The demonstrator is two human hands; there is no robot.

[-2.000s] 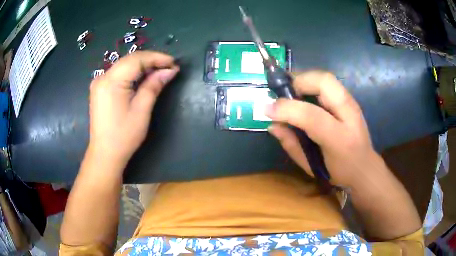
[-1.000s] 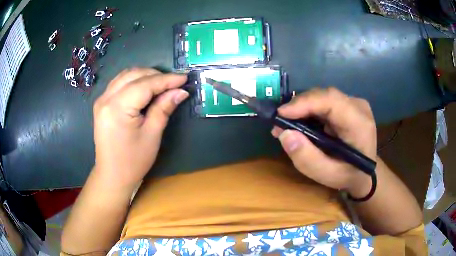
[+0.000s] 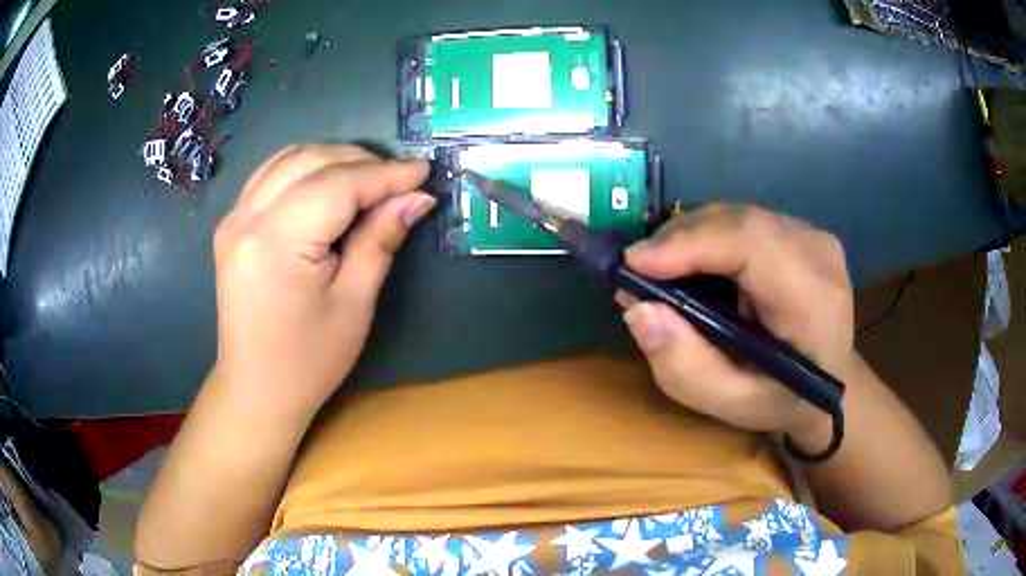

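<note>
My right hand is closed around the black handle of a soldering iron. The iron's metal tip touches or hovers just over the upper left corner of the green board in the nearer phone board assembly. My left hand has thumb and forefinger pinched at that assembly's left end. What lies between these fingertips is too small and dark to tell. A second phone board assembly lies directly behind the nearer one. Both lie flat, each with a pale rectangle on its green board.
Several small wired components with red and black leads lie in a loose pile at the upper left. A printed white sheet is at the left edge. A solder-spattered plate is at the upper right, with wires beside it.
Since two seconds ago, the iron has swung down to the nearer board's left end, and my left hand has come to that end. Over the last second both hands have barely moved.
</note>
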